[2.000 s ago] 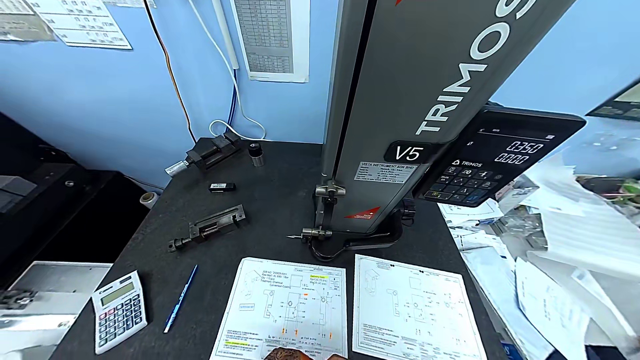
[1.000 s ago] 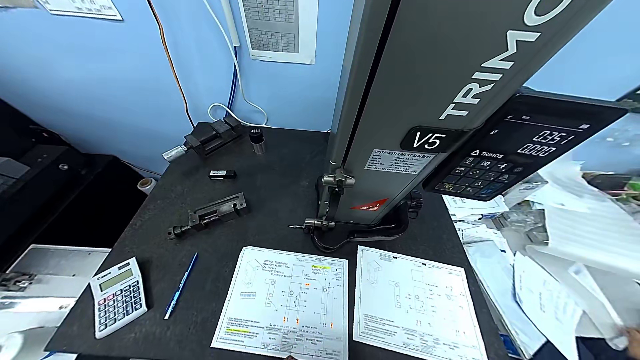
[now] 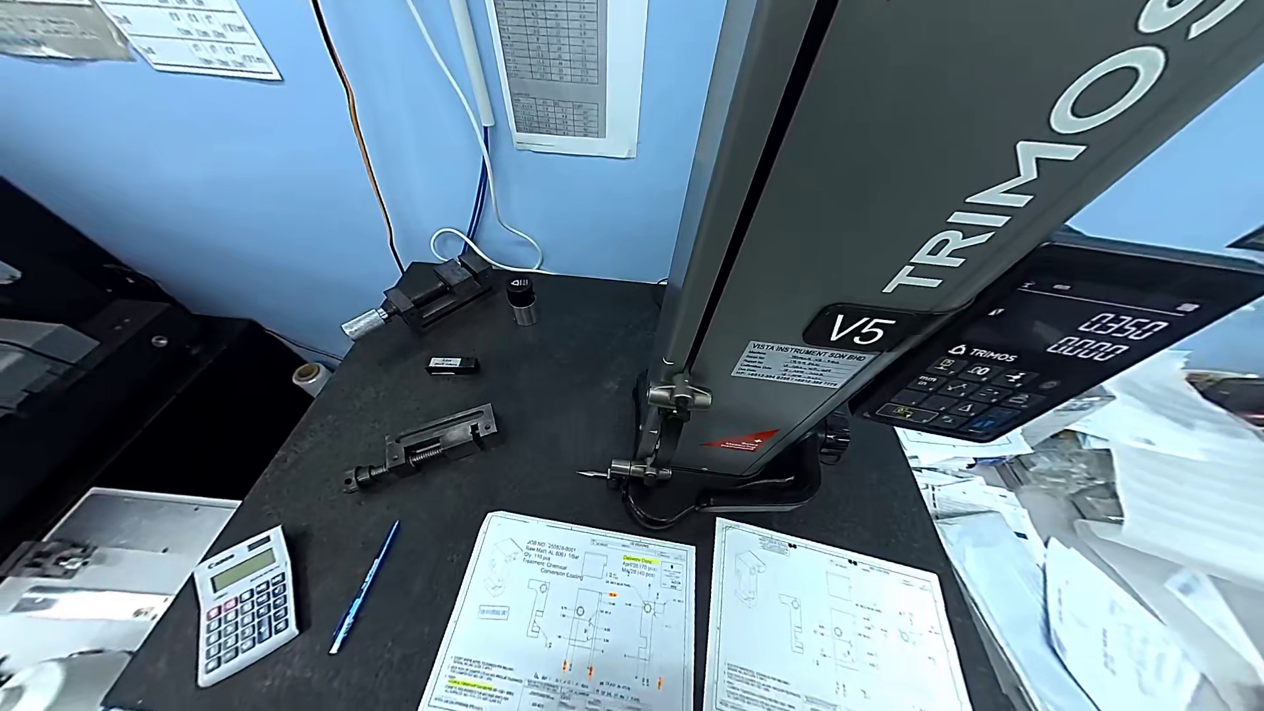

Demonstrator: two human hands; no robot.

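Neither my left hand nor my right hand shows in the head view now. A Trimos V5 height gauge (image 3: 790, 296) stands on the dark surface plate (image 3: 553, 365), its thin probe (image 3: 594, 474) pointing left, just above two sheets. The gauge's display unit (image 3: 1066, 346) is lit with digits. A marked-up technical drawing (image 3: 573, 612) lies below the probe, and a second drawing (image 3: 829, 622) lies to its right. To the left are a small steel vise with a screw (image 3: 434, 446), a blue pen (image 3: 364, 588) and a calculator (image 3: 247, 604).
At the back left are a larger vise (image 3: 434, 291) with a knurled handle and a small capped cylinder (image 3: 521, 300). A small black block (image 3: 453, 365) lies nearer. Loose papers (image 3: 1116, 592) are piled right of the plate. A white cable (image 3: 494, 197) hangs against the blue wall.
Fingertips at the bottom edge two seconds ago, and a hand at the lower right edge one second ago, are out of view now. The objects on the plate have stayed put.
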